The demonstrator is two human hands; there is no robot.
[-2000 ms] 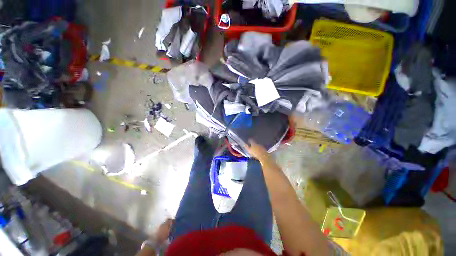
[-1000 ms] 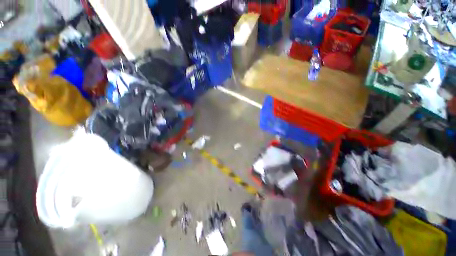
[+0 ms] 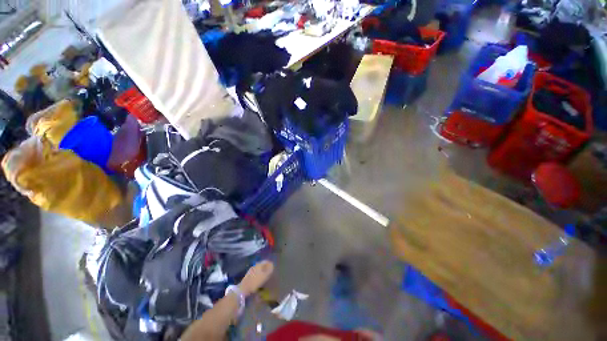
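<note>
My left hand, with a pale band at the wrist, reaches in from the bottom edge. It is small and blurred, at the right edge of a large heap of grey, black and white cut-piece bundles. Its fingers cannot be made out, nor whether it touches the cloth. A bit of red rim shows beside the heap, just above the hand. My right hand is out of the picture.
Blue crates stand beyond the heap, a pale bar lies on the floor. A wooden board with a plastic bottle is at right, red crates behind. Yellow sacks stand at left.
The view has swung left and moved forward; the grey bundle under my right hand has left the picture. The heap at left is now close, and my left hand is beside it.
</note>
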